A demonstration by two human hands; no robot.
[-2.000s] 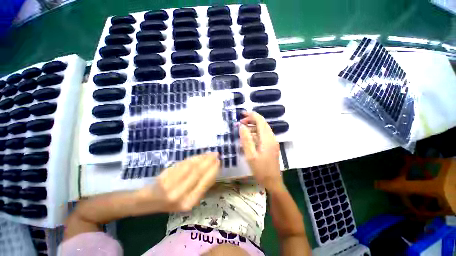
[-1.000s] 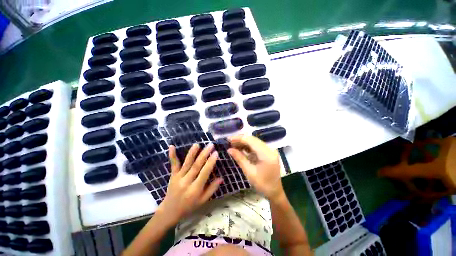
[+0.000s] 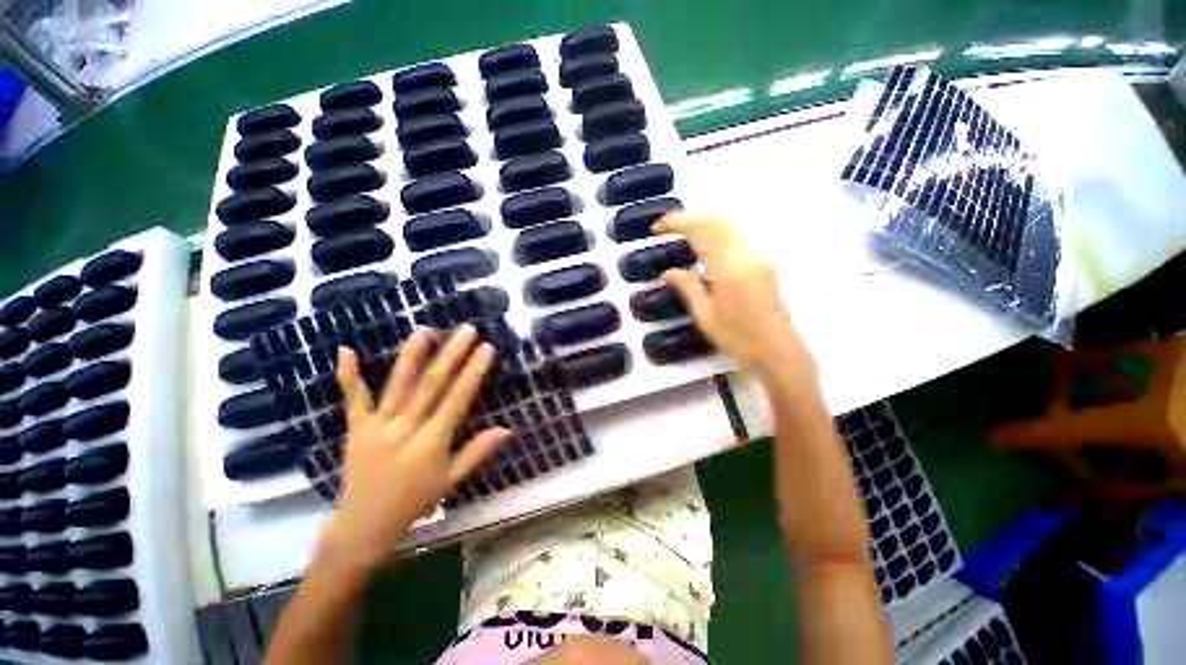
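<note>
The pad sheet, a film with a grid of small black pads, lies tilted over the lower left of the white foam tray and over several housings. My left hand rests flat on the sheet with its fingers spread. My right hand is over the tray's right column. Its forefinger and thumb are apart, above and below the right end of a black rounded housing. Whether they touch it, or hold a tiny pad, cannot be told. Rows of black housings stand in the tray.
A second foam tray full of housings is at the left edge. A bagged stack of pad sheets lies on the white surface at right. Low at right are a filled tray, an orange stool and blue bins.
My right hand has left the sheet and moved up and right to the right column. My left hand and the sheet have shifted left. The sheet, raised and glaring earlier, now lies flatter.
</note>
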